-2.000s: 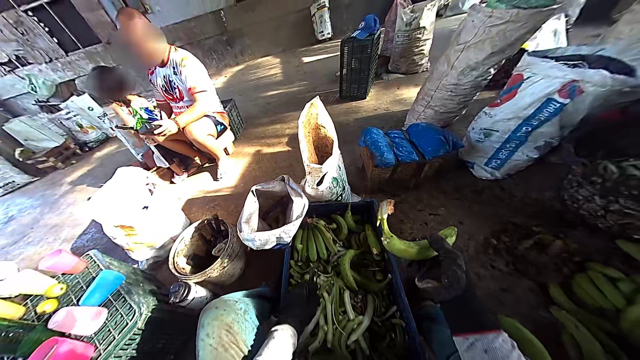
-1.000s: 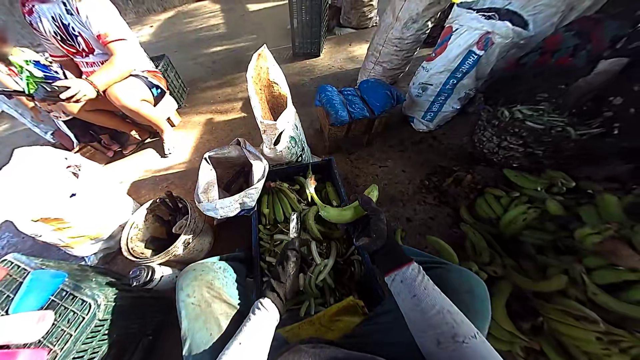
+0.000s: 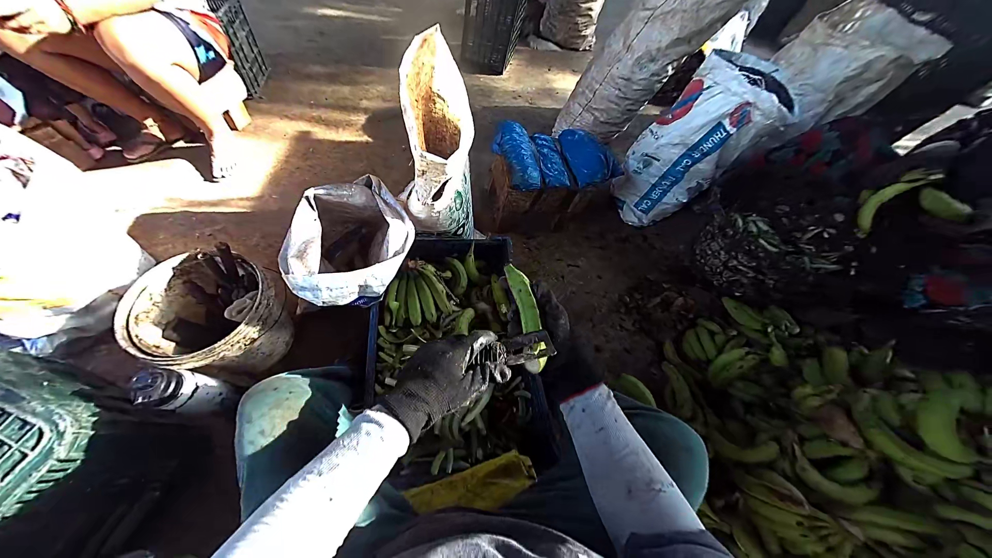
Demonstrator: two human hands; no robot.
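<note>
My left hand (image 3: 446,376), in a dark knit glove, is closed around a short dark tool (image 3: 528,348), its flat end against the lower part of a green plantain (image 3: 526,314). In my right hand (image 3: 559,337), also dark-gloved and deep in shadow, the plantain stands nearly upright. Both hands are over a dark blue crate (image 3: 372,341) between my knees. Inside it lie a bunch of small green bananas (image 3: 418,294) and many green pieces or peels. The exact shape of the tool cannot be told.
An open white sack (image 3: 349,283), a taller sack (image 3: 457,186) and a dirty bucket (image 3: 275,318) stand around the crate. Blue bags (image 3: 554,159) rest on a wooden box. Green plantains (image 3: 821,465) are heaped at right. A seated person's legs (image 3: 155,70) show at upper left.
The plantain, held slanting away to the right a second ago, is now nearly upright. My left hand has risen from low in the crate to the plantain. The view has turned downward.
</note>
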